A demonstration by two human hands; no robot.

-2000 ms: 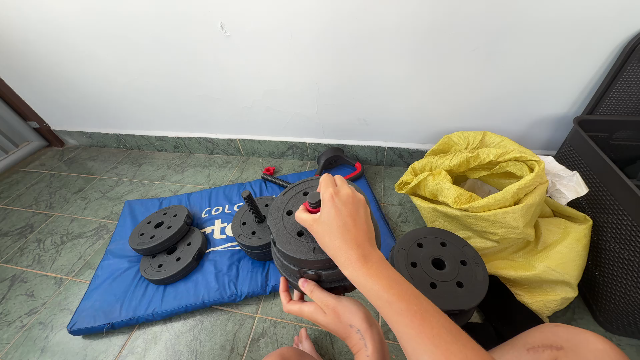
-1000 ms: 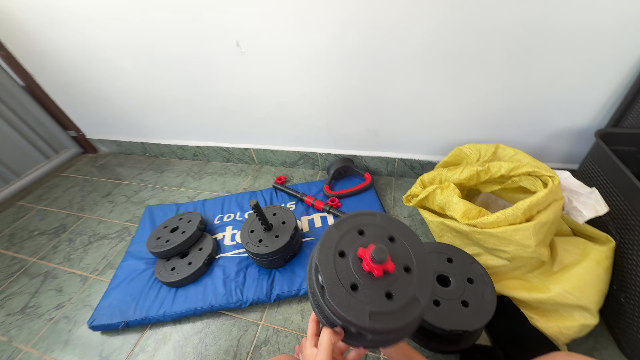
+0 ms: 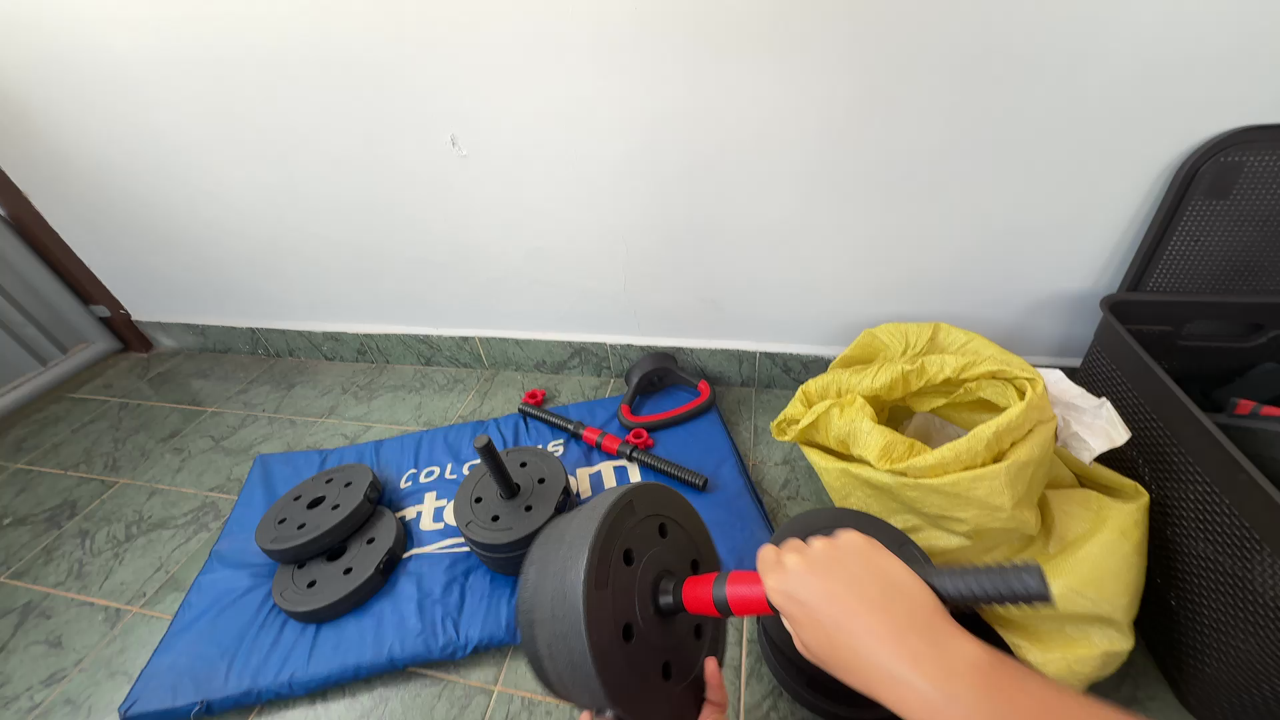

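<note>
My right hand (image 3: 850,600) is closed around the red grip of a black threaded dumbbell bar (image 3: 990,584). Thick black weight plates (image 3: 625,600) are stacked on the bar's left end, with the bare threaded end pointing right. Below them my left hand (image 3: 712,690), mostly hidden, supports the plates, its fingers at their lower edge. Behind the held dumbbell, more plates (image 3: 840,525) lie on the floor. On the blue mat (image 3: 440,600) are two overlapping plates (image 3: 320,510), a stack with an upright rod (image 3: 515,500), and a red-and-black threaded bar (image 3: 610,440).
Red star-shaped nuts (image 3: 640,438) lie beside the loose bar. A black-and-red kettlebell handle (image 3: 668,395) rests at the mat's back corner. An open yellow woven sack (image 3: 960,480) stands at right, beside a black perforated plastic bin (image 3: 1140,470). A white wall (image 3: 640,200) rises behind.
The held dumbbell has turned from its red-nut end facing up to lying sideways, its bare end to the right. My right hand, at the nut two seconds ago, is now around the red grip.
</note>
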